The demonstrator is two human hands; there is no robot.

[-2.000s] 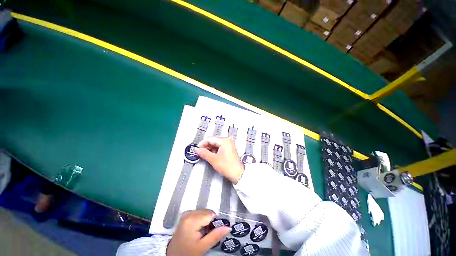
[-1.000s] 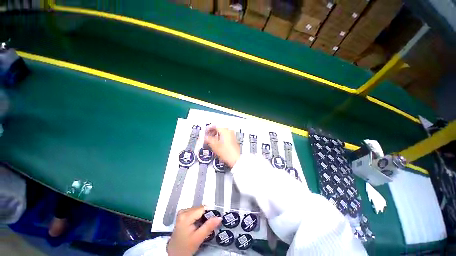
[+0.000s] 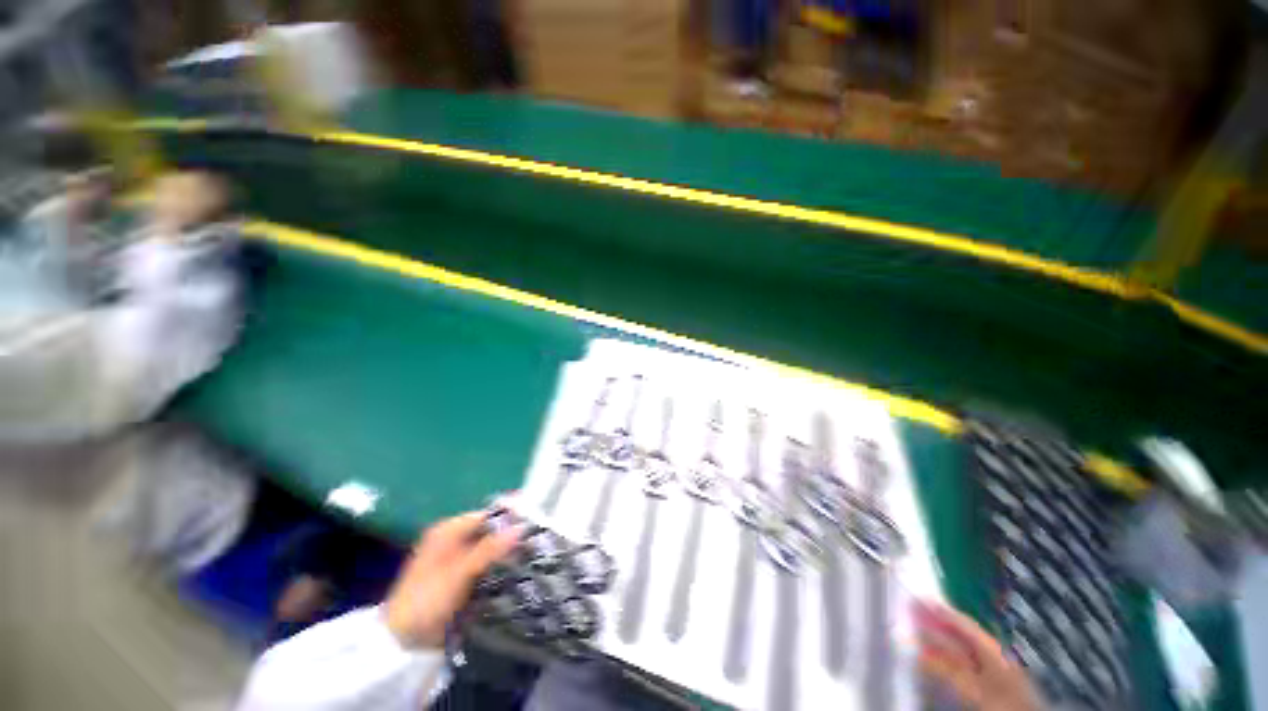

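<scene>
The frame is motion-blurred. My left hand point(image 3: 442, 572) grips the left edge of the sticker sheet point(image 3: 545, 590), which carries rows of black discs, at the near left edge of the white paper point(image 3: 668, 364). My right hand point(image 3: 969, 664) is at the paper's right near edge, blurred; whether it holds anything cannot be told. Several watches point(image 3: 656, 475) on grey straps lie side by side on the paper, their faces in a slanting row. Blur hides the detail on the faces.
A stack of sticker sheets point(image 3: 1050, 556) lies right of the paper. Farther right are a blurred small white box point(image 3: 1175, 535) and a white scrap point(image 3: 1182, 653). A person in white point(image 3: 174, 299) is at the left. Yellow edging point(image 3: 668, 190) and brown cartons point(image 3: 598, 53) are behind.
My right hand has left the watch straps and moved right and nearer, to the paper's edge. My left hand still has the sticker sheet, now farther left. The camera view has swung left and up.
</scene>
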